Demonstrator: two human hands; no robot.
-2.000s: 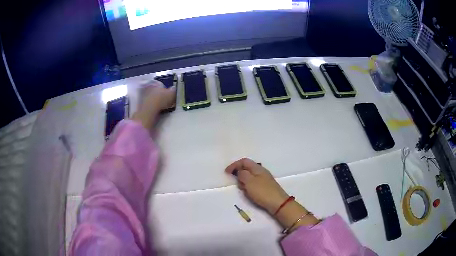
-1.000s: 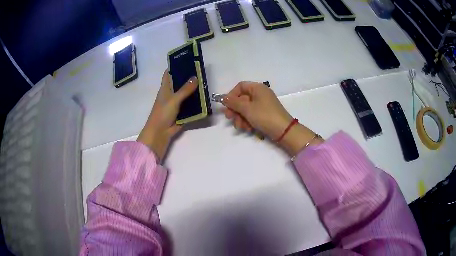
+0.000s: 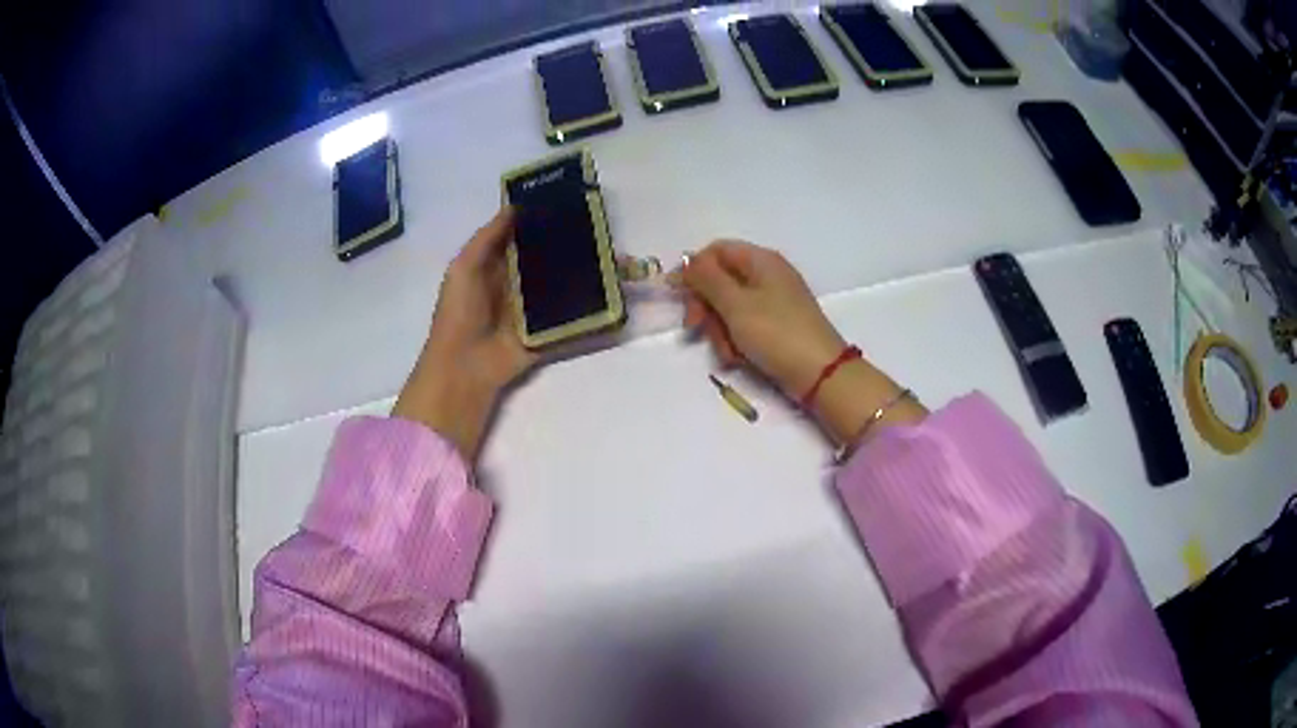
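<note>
My left hand (image 3: 477, 320) holds a mini projector (image 3: 561, 249) with a dark top and yellow-beige edge, tilted slightly, screen-side label at its far end. A small silvery USB stick (image 3: 642, 268) protrudes from its right side. My right hand (image 3: 761, 313) is just right of the stick, thumb and finger close together with a small pale spot at their tips; whether they hold anything is unclear. A small yellow piece with a thin pointed tip (image 3: 735, 400) lies on the table below my right hand.
More projectors stand in a row (image 3: 669, 64) at the back, and one (image 3: 367, 199) lies at left. A smartphone (image 3: 1078, 162), two remotes (image 3: 1030, 337) (image 3: 1145, 401) and a tape roll (image 3: 1223, 393) lie at right. A white ribbed block (image 3: 100, 469) is at the left edge.
My left hand has taken the projector from the row and brought it nearer. The silvery stick, earlier in my right fingers, now sits at its side; my right hand is slightly farther right.
</note>
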